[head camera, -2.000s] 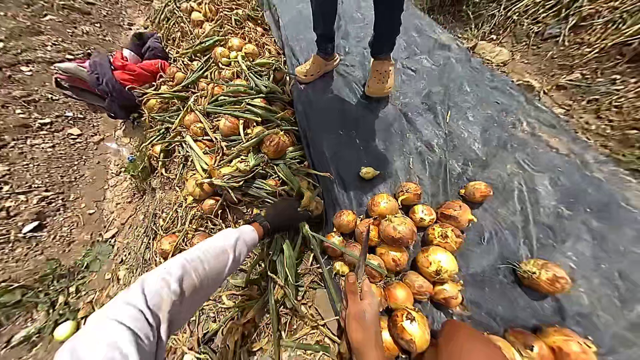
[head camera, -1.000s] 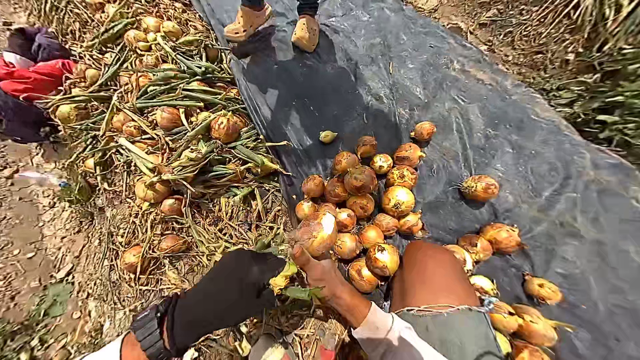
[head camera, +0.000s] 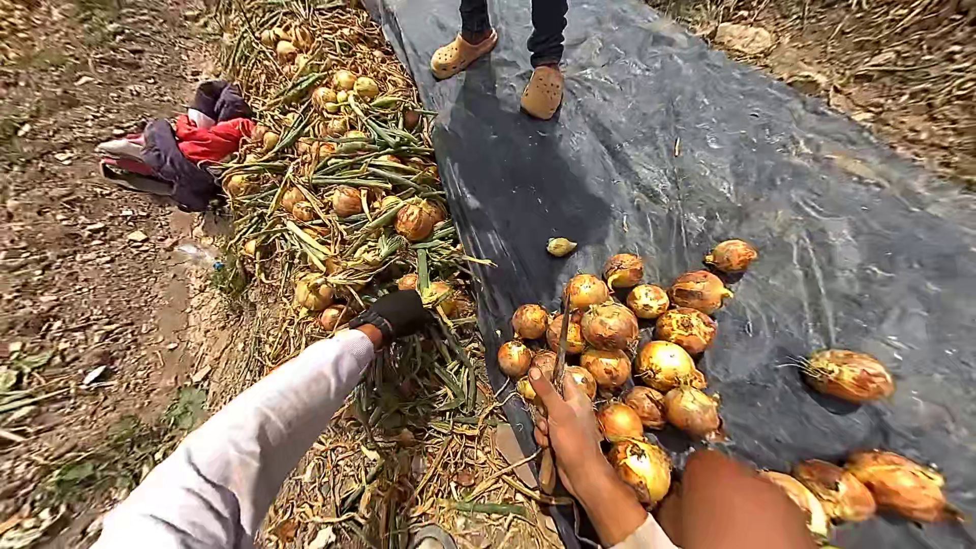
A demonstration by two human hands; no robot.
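Observation:
My left hand point(head camera: 400, 313), in a black glove, reaches into the row of pulled onions at the sheet's left edge. It touches the leaves beside an onion point(head camera: 441, 296); its fingertips are hidden, so its grip is unclear. My bare right hand point(head camera: 568, 415) is closed around the handle of a knife point(head camera: 563, 343), whose narrow blade points up and away over the heap of trimmed onions point(head camera: 608, 326). Those onions lie on a dark plastic sheet point(head camera: 732, 175). Long green and dry leaves point(head camera: 381, 168) cover the onions in the row.
Another person in tan clogs point(head camera: 542, 92) stands on the sheet's far part. A small onion point(head camera: 560, 246) lies apart. More onions point(head camera: 850, 375) sit at the right, some beside my knee point(head camera: 740, 503). A red and dark garment point(head camera: 191, 149) lies on the soil at the left.
One second ago my hands were close together near my body, by an onion over the heap. My left hand has since moved away to the leafy row. The view has shifted.

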